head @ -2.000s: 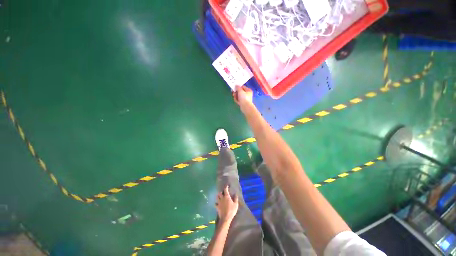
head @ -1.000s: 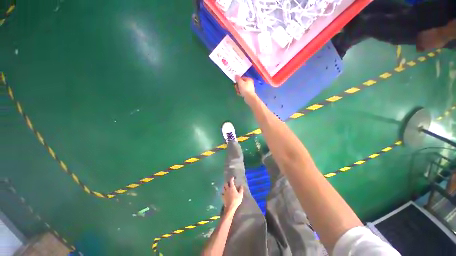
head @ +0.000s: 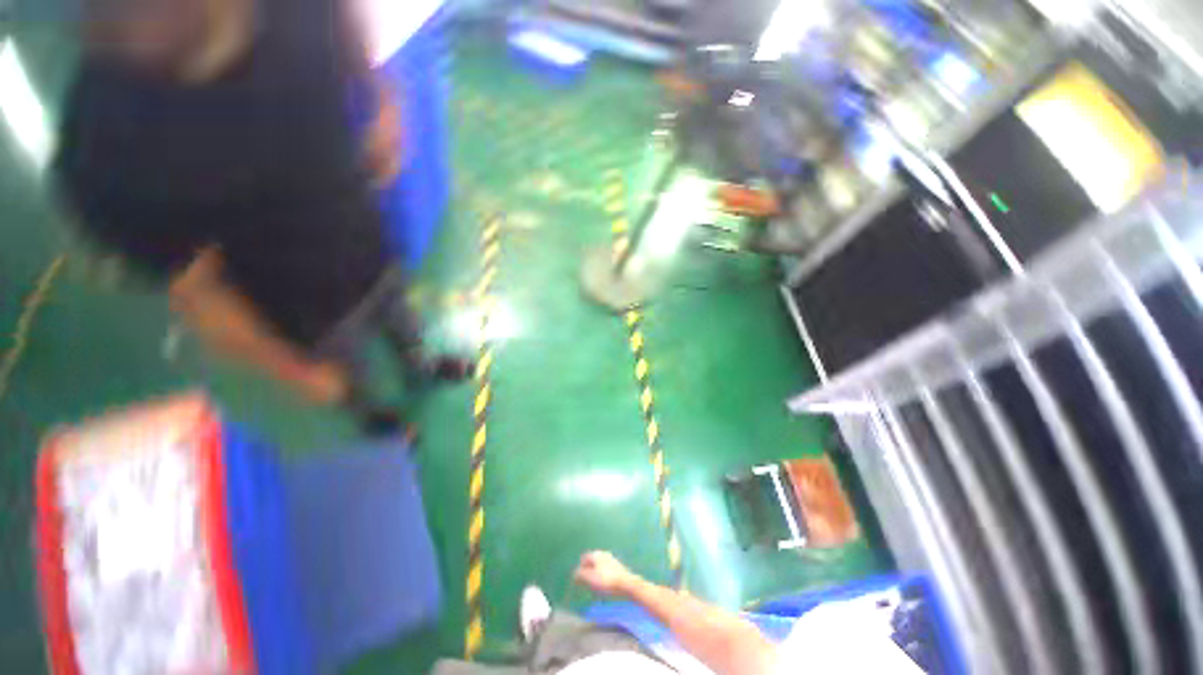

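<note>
The view is blurred. My right hand [head: 602,571] is small at bottom centre, its fingers seemingly curled; no card or other item can be made out in it. My left hand is not in view. Left of it, the red-rimmed bin [head: 218,528] of white items sits on blue bins [head: 271,554] at lower left. A blue bin [head: 947,633] with a white liner and some dark items lies at the bottom right, beside my right arm.
A person in dark clothing [head: 238,172] bends near the red bin. The ageing rack's pale tiers [head: 1042,343] rise at right. A black and brown object [head: 821,501] lies on the green floor. A round stand base [head: 610,274] stands at upper centre, near yellow-and-black tape [head: 479,448].
The view has swung right; the red bin moved from top to lower left. The rack, lined blue bin and other person's body came into view. My left hand and the label card are no longer seen.
</note>
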